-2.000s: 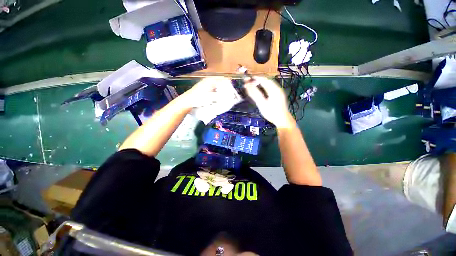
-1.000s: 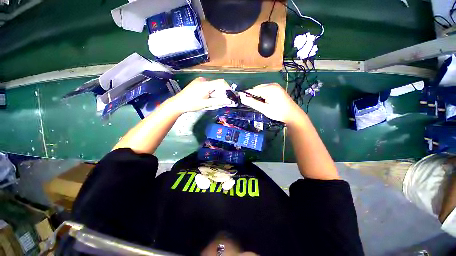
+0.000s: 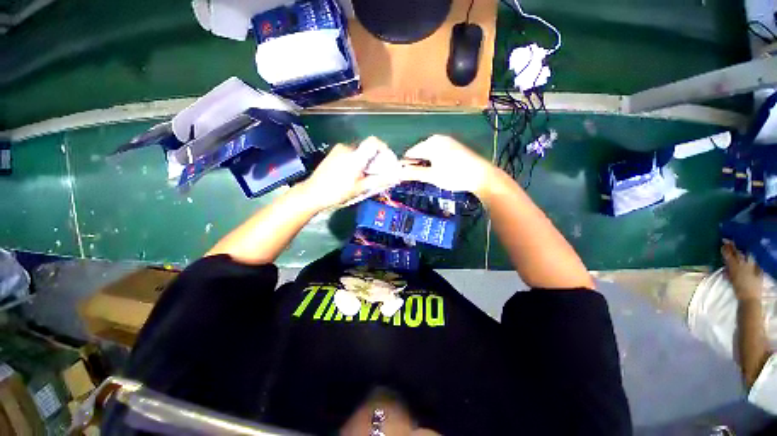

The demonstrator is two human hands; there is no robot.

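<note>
My left hand [image 3: 353,174] and my right hand [image 3: 450,163] are close together above the bench, with fingers bent inward. Between them is a white paper insert [image 3: 358,200], pale and hard to separate from the skin. A small dark item [image 3: 415,162] shows at my right fingertips; its type is unclear. Several blue printed retail boxes [image 3: 407,224] lie overlapping just below my hands, near the bench's front edge.
Open blue boxes with white flaps [image 3: 226,145] lie at left. A larger open carton [image 3: 308,55] stands behind them. A mouse [image 3: 465,54] rests on the brown board [image 3: 409,77], with tangled cables [image 3: 514,128] beside it. A small open box [image 3: 635,183] and another person's arm [image 3: 750,315] are at right.
The white paper hung from my left hand earlier; now it lies between both hands. The dark item shows less. The view has shifted slightly, and the other person's arm shows more.
</note>
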